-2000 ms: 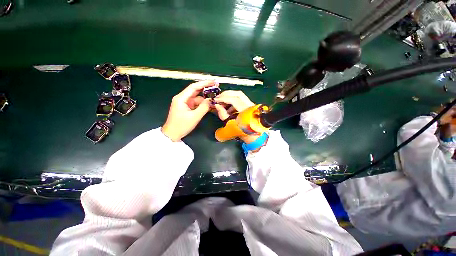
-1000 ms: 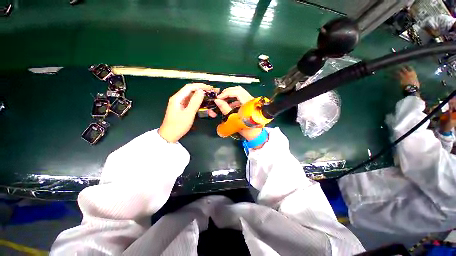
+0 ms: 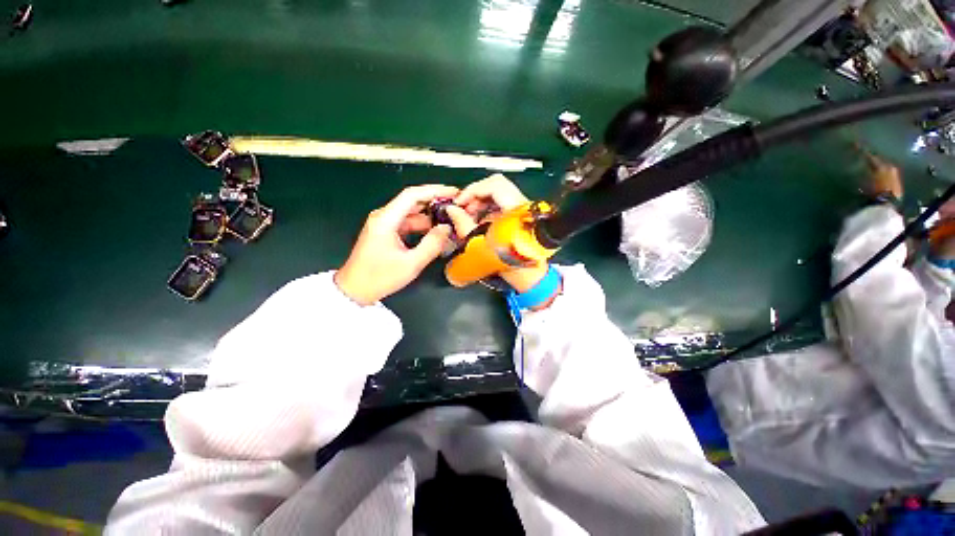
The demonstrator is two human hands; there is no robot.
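My left hand (image 3: 387, 246) holds a small dark watch case (image 3: 442, 210) between its fingers, above the green bench. My right hand (image 3: 496, 199) has its fingertips at the same case, and the orange electric screwdriver (image 3: 497, 251) lies in its palm, with its black cable end pointing up and right. The fingers hide most of the case and the screwdriver's tip. A blue strap (image 3: 538, 291) is on the right wrist. Several dark square watch cases (image 3: 207, 222) lie clustered at the left.
A cream strip (image 3: 377, 154) runs along the bench (image 3: 314, 84) beyond my hands. A small part (image 3: 573, 129) lies beyond it. A clear plastic bag (image 3: 666, 236) lies right, under the thick black cable (image 3: 660, 181). Another person's sleeve (image 3: 880, 272) and hand are at far right.
The watch case has turned between my fingers and is now more hidden. The small part beyond the strip has shifted right. The other person's hand has come into view at the right.
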